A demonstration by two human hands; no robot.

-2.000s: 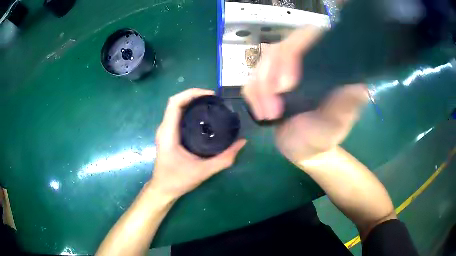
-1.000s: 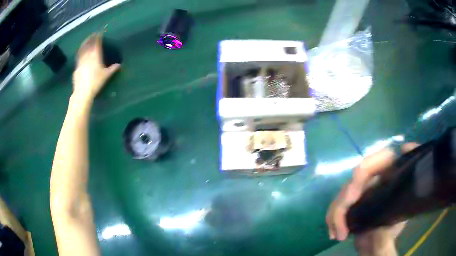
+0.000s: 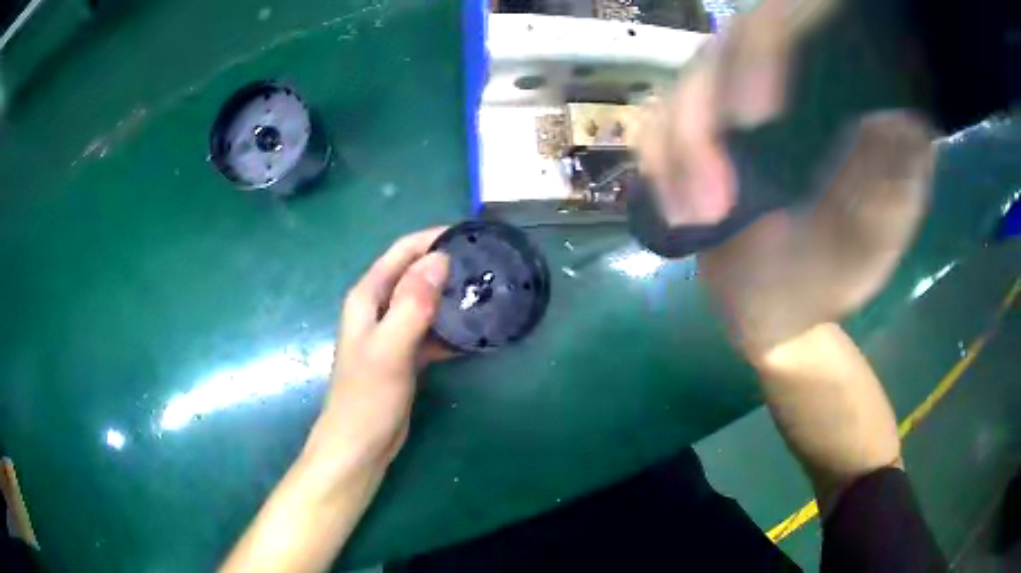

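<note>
My left hand (image 3: 386,325) holds a round black cup-shaped housing (image 3: 489,285) on the green bench, its flat face with a centre hole and small holes turned up. My thumb lies on its left rim. My right hand (image 3: 773,168), blurred, is wrapped around the thick black electric screwdriver (image 3: 801,123), right of the housing and apart from it. The driver's narrow end is near the outlet of the screw feeder; its bit cannot be made out. A second housing (image 3: 269,137) stands alone on the bench at the upper left.
The white screw feeder (image 3: 549,56) with a blue side stands at the top centre, with its brass-coloured pick-up outlet (image 3: 602,125) at the near end. The glossy green bench (image 3: 213,291) ends in a curved edge before my dark clothing. A yellow floor line (image 3: 940,414) runs at the right.
My left hand has come back from the far upper left and now holds a housing in front of me. My right hand with the driver has moved up and left, beside the feeder. The view has shifted.
</note>
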